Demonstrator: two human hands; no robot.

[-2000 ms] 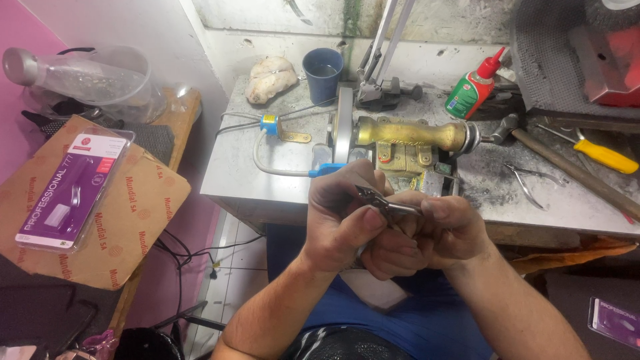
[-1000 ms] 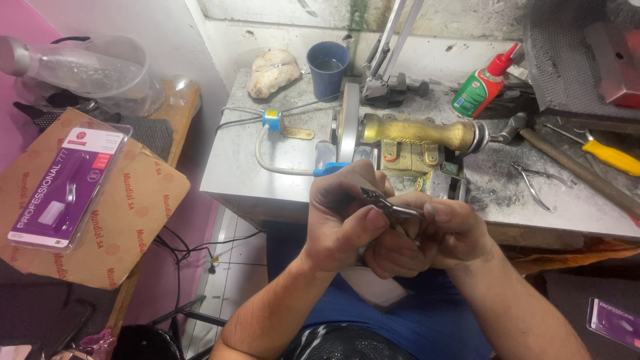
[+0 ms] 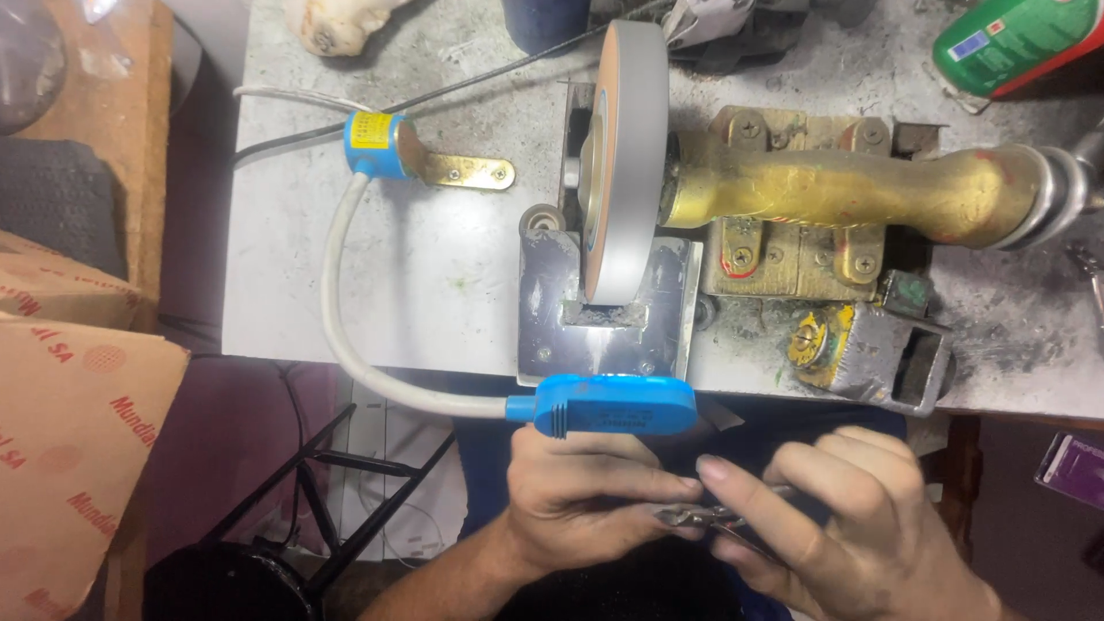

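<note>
Low in the view, just below the blue lamp head, my left hand pinches the end of a small metal hand tool, seemingly nippers or pliers. My right hand is on the tool's other side, its fingers around the handles. The fingers hide much of the tool, and its exact kind cannot be told. Beyond the hands stands a grinding wheel on a gold-coloured spindle housing. A dark metal rest plate lies beneath the wheel's near edge.
A white flexible lamp neck curves over the bench's left part. A blue cup stands behind, with cables in front. At the back right lies a green and red bottle. Brown printed cardboard is at left, a black metal stool below.
The view has moved much closer to the grinder. Both hands now sit below the lamp head, and the right hand's fingers are more spread than before. The tool is still between the hands.
</note>
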